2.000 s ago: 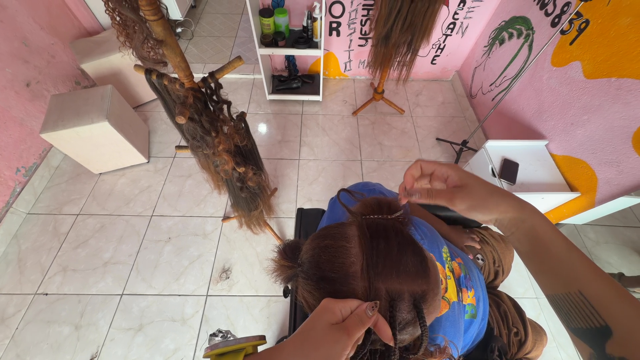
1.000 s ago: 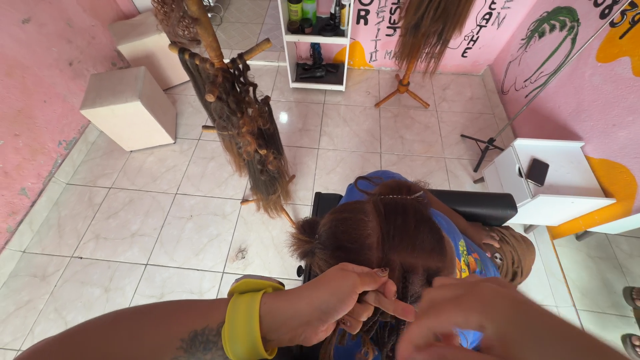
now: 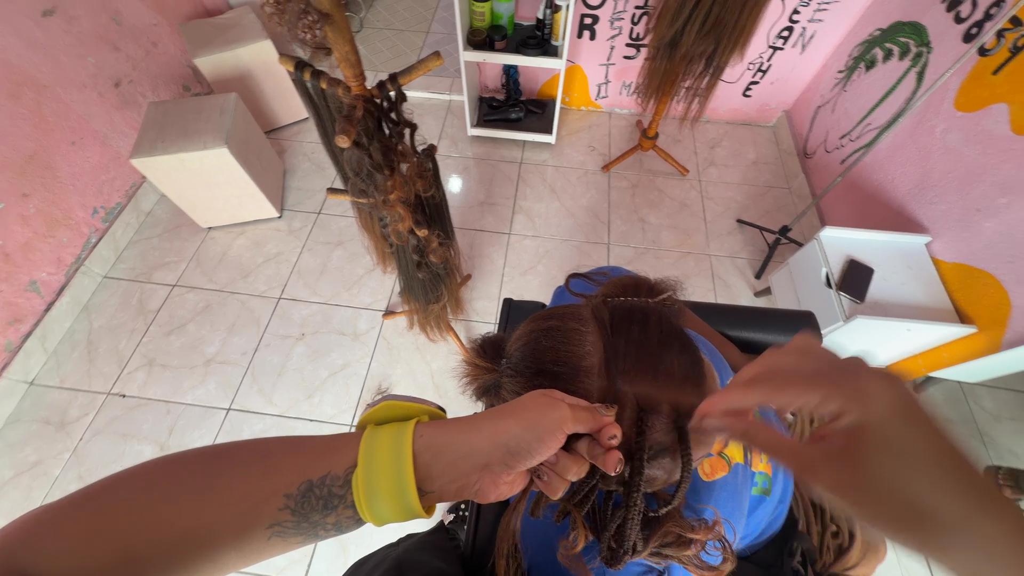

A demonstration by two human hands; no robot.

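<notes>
A seated person's reddish-brown hair (image 3: 552,352) lies below my hands, parted, with a tied bunch at the left and a metal clip (image 3: 640,299) near the top. Several thin braids (image 3: 632,512) hang over the blue shirt (image 3: 720,512). My left hand (image 3: 560,444), with a yellow band (image 3: 392,472) on the wrist, pinches a strand of hair beside the braids, its fingertips together. Just right of the head is my right hand (image 3: 800,408), blurred by motion; whether its fingers hold hair cannot be told.
A wooden stand bears hair extensions (image 3: 400,200) at the left; another stand (image 3: 646,148) is farther back. A white shelf (image 3: 512,132) holds bottles and a hair dryer. White boxes (image 3: 208,160) stand left. A phone (image 3: 855,280) lies on a white cabinet (image 3: 896,304) at the right.
My right hand has left the clipped hair near the top of the head, where it was two seconds ago, and is now lower and to the right. The left forearm has come into view.
</notes>
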